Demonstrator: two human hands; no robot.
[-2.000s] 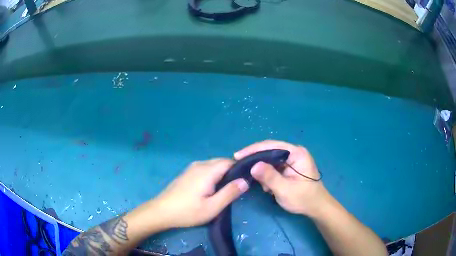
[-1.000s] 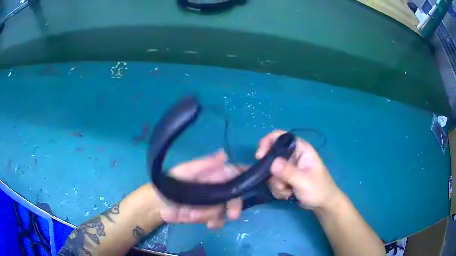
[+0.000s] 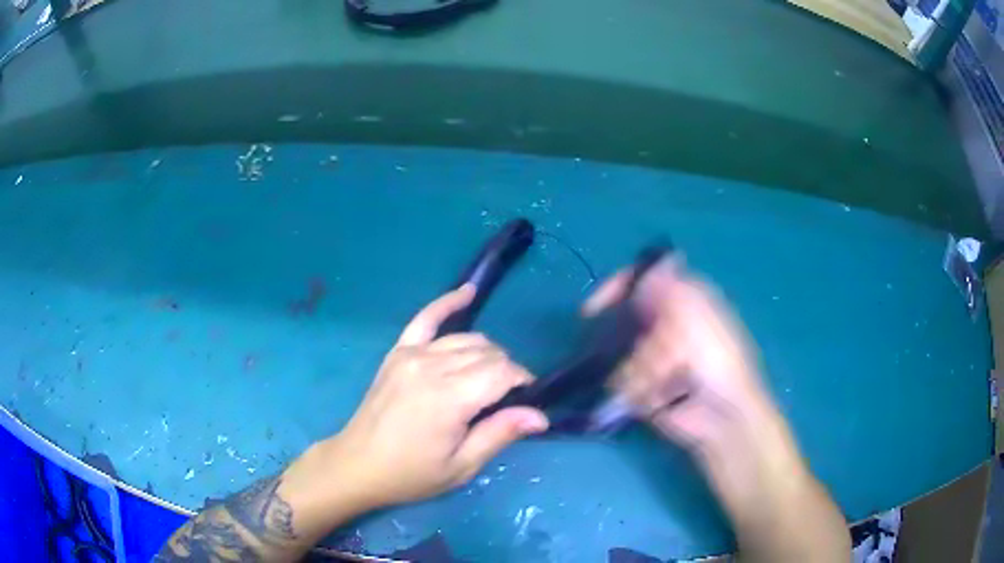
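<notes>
A black padded headband (image 3: 573,374) is held over the front middle of the bench, its open side facing away from me. My left hand (image 3: 424,401) grips the left and lower part of its arc. My right hand (image 3: 699,357) is blurred at its right end, with fingers around it; a dark thing, perhaps a yoke, shows blurred beneath this hand, too unclear to name. A thin dark headband wire (image 3: 573,251) trails from the upper left end of the headband.
A black headband assembly (image 3: 418,15) lies at the bench's far side, cut by the top edge. A blue bin (image 3: 28,495) holding black parts is at lower left. A brown carton (image 3: 949,511) is at lower right. A small clear bag (image 3: 964,269) lies at the right edge.
The headband has turned so its open side faces away. My left hand has gone from lying open beneath it to gripping it from above. My right hand is blurred by motion at its right end.
</notes>
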